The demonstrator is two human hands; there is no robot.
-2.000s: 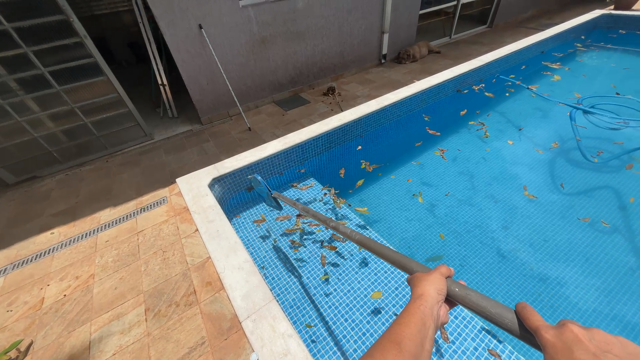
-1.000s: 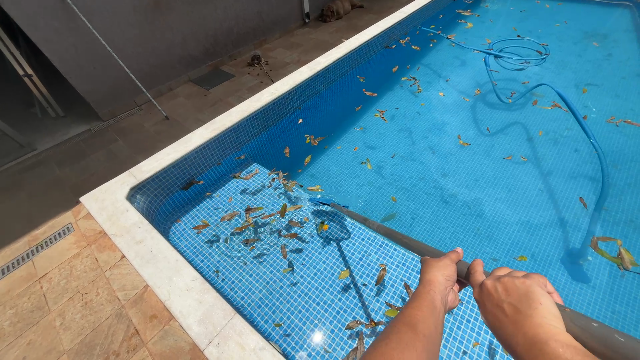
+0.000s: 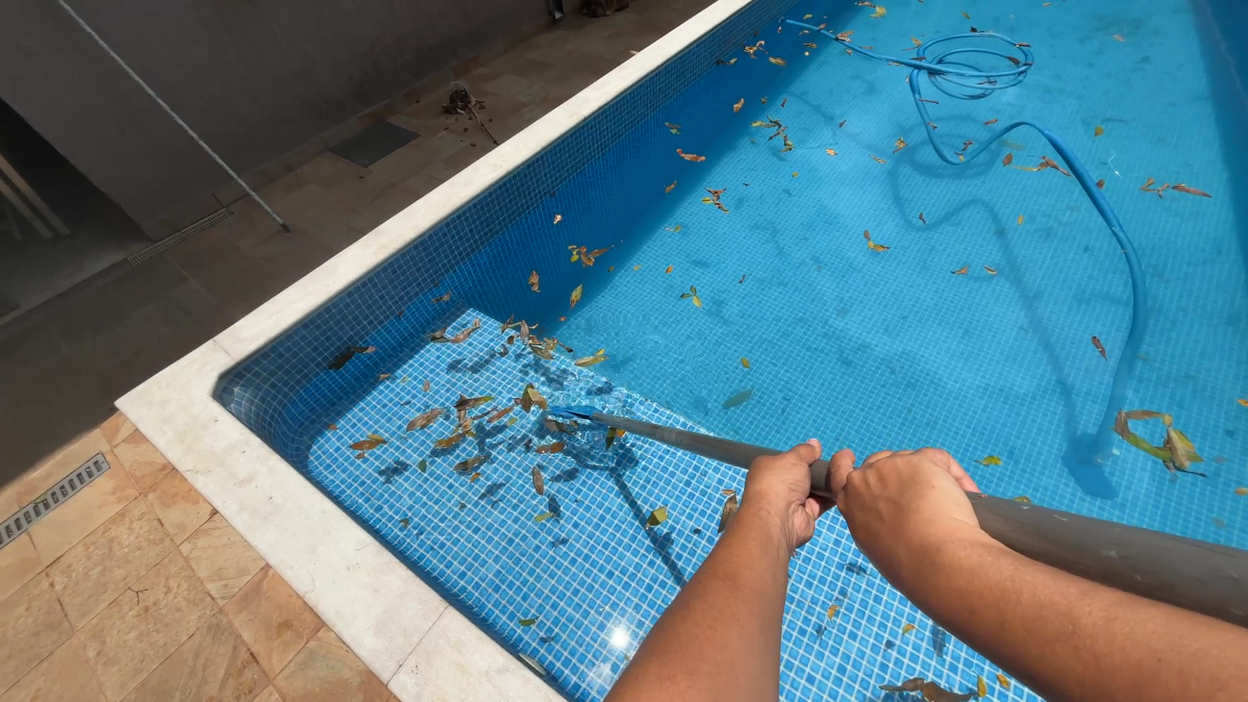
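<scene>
Both my hands grip a long grey pole [image 3: 682,441] that slants across the pool corner. My left hand [image 3: 788,492] is farther along it, and my right hand [image 3: 902,492] holds it just behind, almost touching the left. At the pole's far end a blue skimmer head [image 3: 573,413] meets the water above a shallow tiled ledge [image 3: 390,507]. Brown and yellow leaves [image 3: 468,402] float around that head, with more scattered over the pool water. How much of the head is under the surface, I cannot tell.
A white stone coping [image 3: 283,546] edges the pool, beside stone paving [image 3: 127,604] with a drain grate [image 3: 54,499]. A blue hose [image 3: 1111,224] loops through the water at the right. Another thin pole [image 3: 175,117] leans by the grey wall [image 3: 292,58]. A loose leaf ring [image 3: 1160,439] floats right.
The skimmer head was near the pool's corner wall two seconds ago and is now over the ledge, closer to me. My right hand has come up beside my left on the pole. The view has shifted.
</scene>
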